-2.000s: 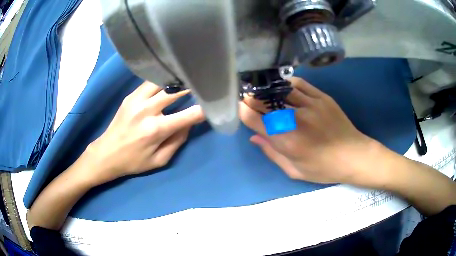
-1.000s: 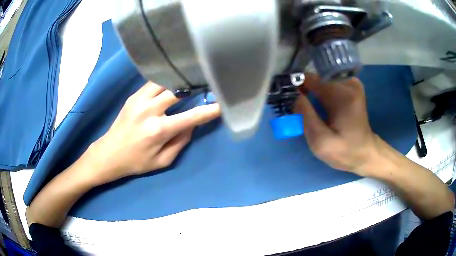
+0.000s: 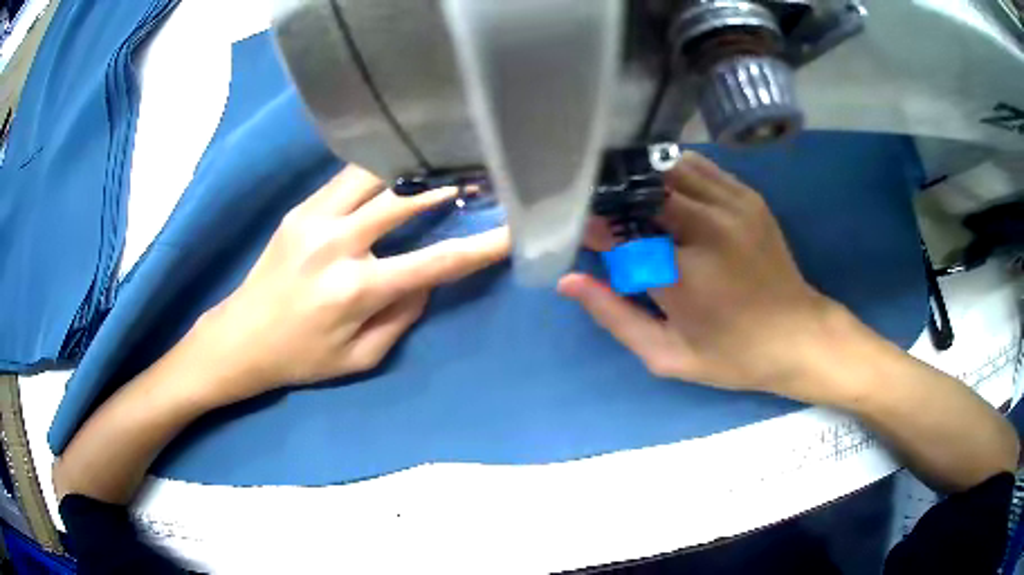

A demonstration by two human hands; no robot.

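A large blue garment panel (image 3: 483, 393) lies spread under both hands on the white table. My left hand (image 3: 337, 275) rests on it left of the machine head (image 3: 393, 90), fingers spread, with the index fingertip running behind the machine's front cover. My right hand (image 3: 730, 292) lies on the panel right of the needle area, thumb out to the left; its other fingertips are hidden behind the machine. A bright-blue block (image 3: 642, 264) hangs below black fittings in front of my right hand. The needle and any welt piece cannot be made out.
Stacked blue cut panels (image 3: 67, 191) with dark layered edges lie at the left. A ridged grey dial (image 3: 750, 99) sits on the machine. A small black tool (image 3: 939, 298) lies at the right. A printed scale (image 3: 853, 432) runs along the table's right front edge.
My right hand was bunched and raised farther right one second ago; it now lies flatter, its thumb extended left. My left hand has barely moved. The view of the machine head has shifted slightly.
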